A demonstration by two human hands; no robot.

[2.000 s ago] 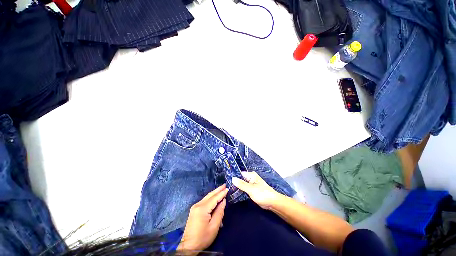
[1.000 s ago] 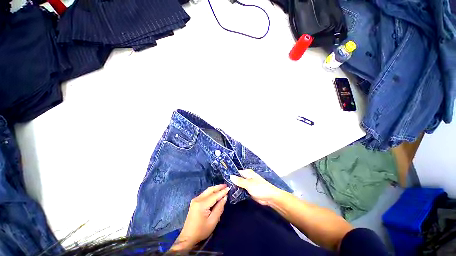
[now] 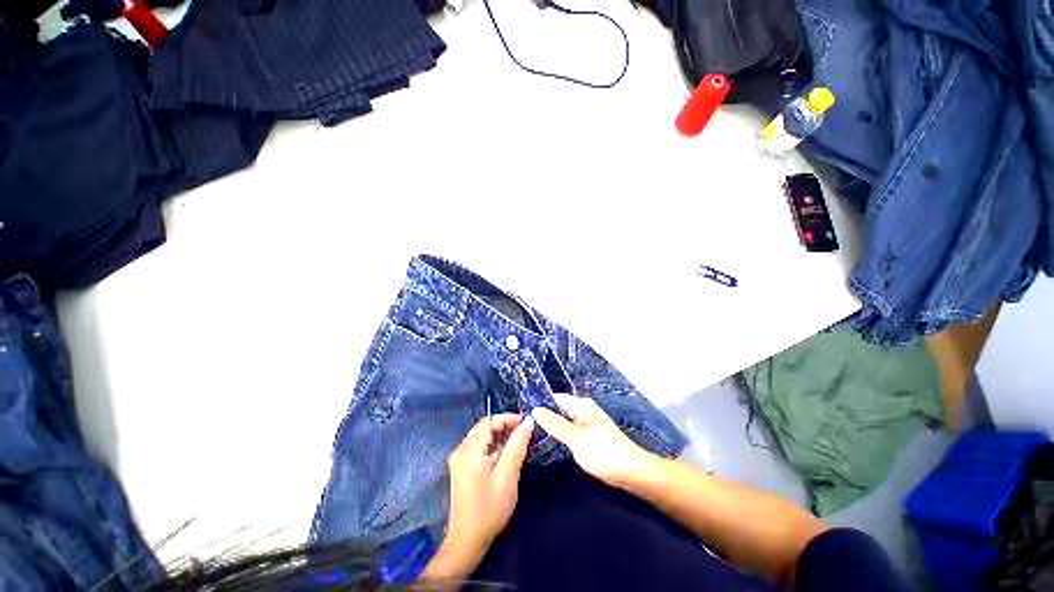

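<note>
Blue denim jeans (image 3: 399, 393) lie on the white table's near edge, waistband away from me, reaching onto my lap. A round metal button (image 3: 513, 342) shows at the centre front, above the open fly. My right hand (image 3: 595, 442) pinches the fly edge. My left hand (image 3: 483, 474) is beside it with thumb and fingertips together at the fly. A thin pale upright sliver shows above the left fingertips, perhaps a needle; it is too small to tell. The fly under my fingertips is hidden.
Small thread snips (image 3: 717, 275), a phone (image 3: 810, 213), a yellow-capped bottle (image 3: 798, 123) and a red thread cone (image 3: 703, 104) are at right. Denim (image 3: 925, 174) hangs over the right edge above green cloth (image 3: 850, 405) and a blue bin (image 3: 977, 491). Dark garments (image 3: 81, 150) lie upper left.
My left hand has turned more upright, and the thin sliver now shows above its fingertips. My right hand still holds the fly. The whole view has shifted slightly.
</note>
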